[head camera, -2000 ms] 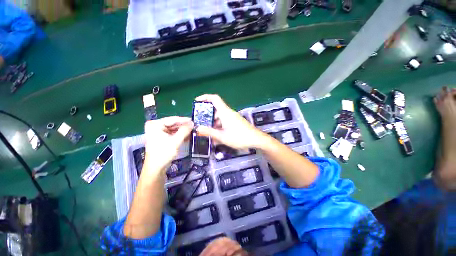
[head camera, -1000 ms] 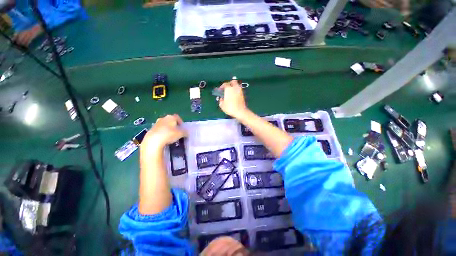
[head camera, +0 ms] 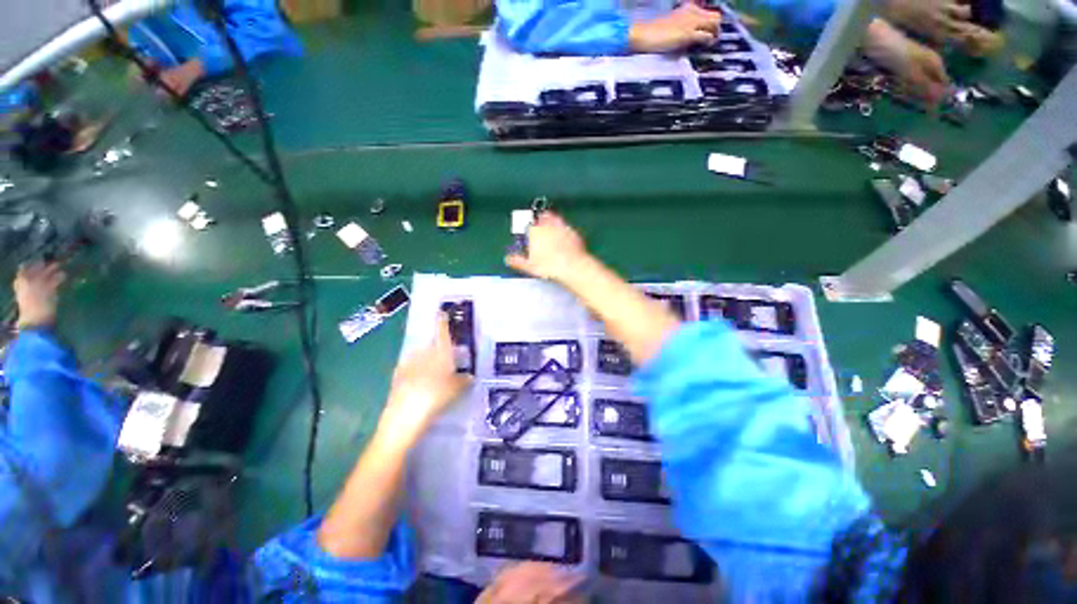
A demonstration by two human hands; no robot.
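Note:
The translucent blister tray [head camera: 428, 466] holds rows of black phone housings [head camera: 528, 468]. One housing [head camera: 537, 399] lies tilted across another. My left hand [head camera: 431, 368] is over the tray's upper left, its index finger stretched along an upright housing [head camera: 463, 336], other fingers curled; I see nothing held. My right hand [head camera: 550, 247] reaches over the belt beyond the tray, fingertips at the lower end of a board-and-screen assembly [head camera: 521, 221] with a white square. The fingers hide part of the board; whether they grip it cannot be told.
More assemblies [head camera: 360, 243] lie left on the belt, near a yellow-and-black part [head camera: 450, 214] and tweezers or pliers [head camera: 266, 297]. A black cable [head camera: 306, 354] hangs left. A metal post [head camera: 933, 224] and board pile [head camera: 903, 407] are right. Other people's hands [head camera: 676, 28] work across the belt.
The view has shifted, so things sit further right. The board assembly and screen first held between my hands are gone from them. My right hand moved out over the belt, then to the white-square board.

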